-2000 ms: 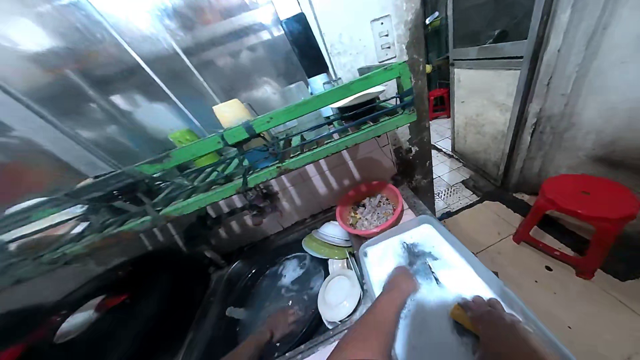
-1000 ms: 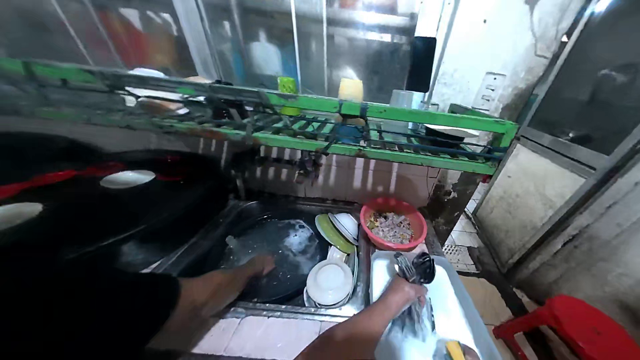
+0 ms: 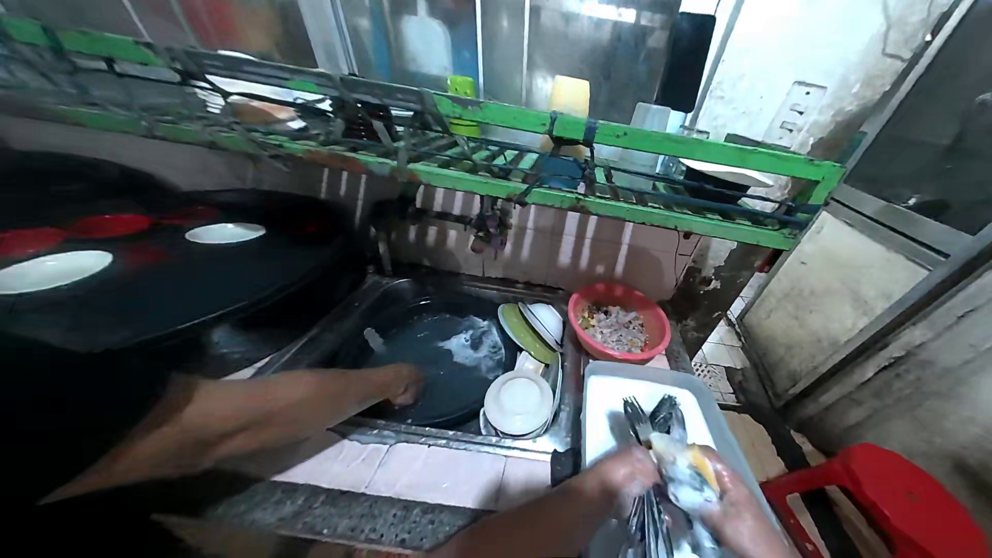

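Observation:
Over a grey-rimmed rectangular basin of whitish water (image 3: 612, 395), my left hand (image 3: 629, 474) is closed around a bundle of metal forks and spoons (image 3: 649, 515), whose heads point up and away. Against the bundle, from the right, my right hand (image 3: 732, 492) presses a foamy yellow sponge (image 3: 686, 473). Suds cover part of both hands. The lower ends of the cutlery run out of view at the bottom edge.
Another person's hand (image 3: 403, 384) dips into a dark round tub (image 3: 442, 395) in the metal sink. Plates and bowls (image 3: 518, 403) lean there. A red bowl of food scraps (image 3: 601, 353) stands behind my basin. A green rack (image 3: 659, 143) spans the back; a red stool (image 3: 891, 504) stands right.
My left hand, bare of cutlery two seconds ago, now holds the bundle. My right hand has brought the sponge against it. The view has turned.

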